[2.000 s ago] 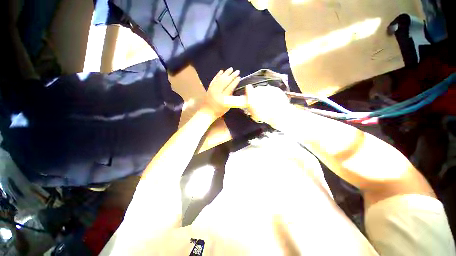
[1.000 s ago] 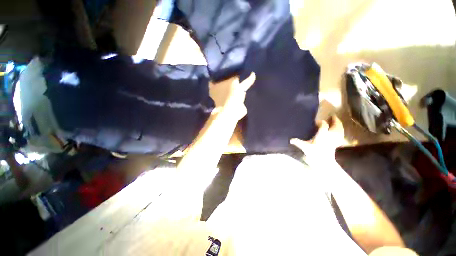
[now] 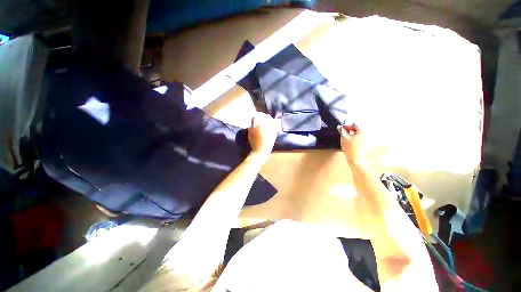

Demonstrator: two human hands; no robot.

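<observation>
A dark navy garment panel (image 3: 291, 91) with a small rectangular flap outline lies or hangs across the pressing table (image 3: 308, 194), its near edge stretched between my hands. My left hand (image 3: 261, 134) grips the panel's left end. My right hand (image 3: 349, 140) pinches its right corner. The steam iron (image 3: 412, 199) with a yellow-orange handle stands at the right, partly behind my right forearm. Whether the panel's near edge is raised off the table cannot be told.
A large navy pile (image 3: 137, 142) covers the left side and hangs over the table edge. A pale wooden board (image 3: 97, 262) is at lower left. The blue hose (image 3: 443, 256) runs off lower right. A dark strap (image 3: 448, 219) lies beyond the iron. Strong glare covers the table's right.
My hands have moved from lying flat or open near the panel to gripping its near edge. The panel has shifted away from my body. The view has shifted, showing more of the table's far side.
</observation>
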